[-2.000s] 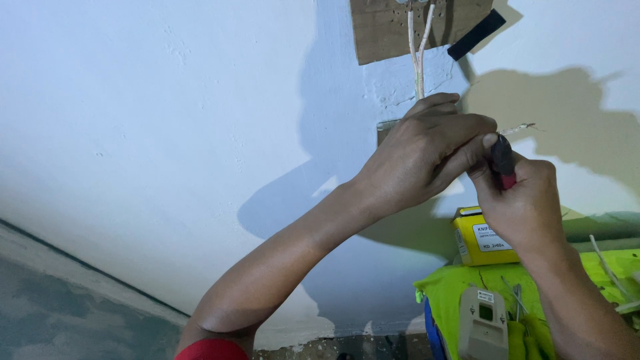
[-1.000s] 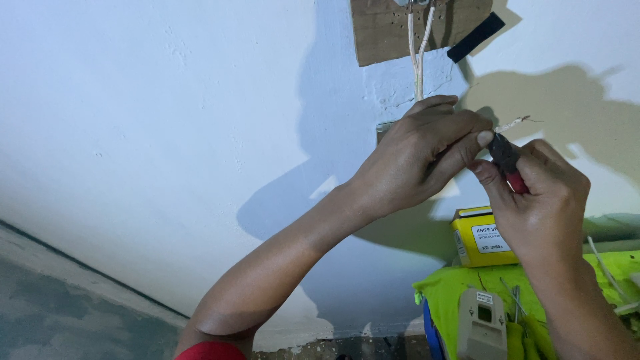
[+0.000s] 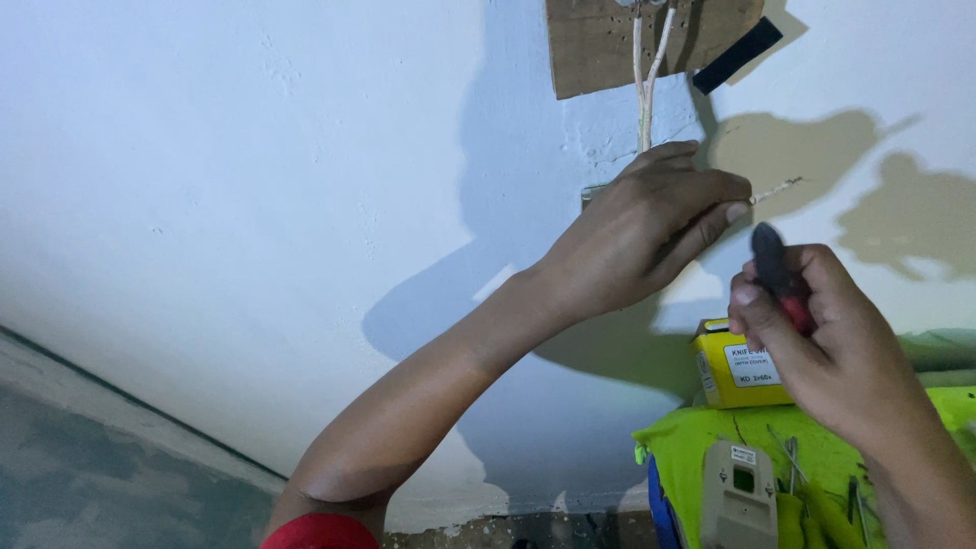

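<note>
My left hand [image 3: 671, 221] pinches the end of a white electrical wire [image 3: 776, 190] between thumb and fingers. The wire's frayed tip sticks out to the right. Just below and to the right, my right hand [image 3: 808, 313] is closed around pliers or cutters with a dark head [image 3: 768, 248] and red handles, apart from the wire. Two pale wires [image 3: 648, 84] come down from a wooden board [image 3: 595, 53] on the wall and pass behind my left hand. Part of a box set in the wall [image 3: 591, 194] shows beside that hand; the rest is hidden.
A yellow knife switch box [image 3: 713, 374] stands below my right hand on bright green cloth [image 3: 679, 431]. On the cloth lie a beige plastic cover [image 3: 738, 496] and several thin tools [image 3: 794, 465]. Black tape [image 3: 737, 56] hangs by the board's corner.
My right hand has drawn the tool down and away from the wire, where its head was beside my left fingertips. My left hand has stayed at about the same place.
</note>
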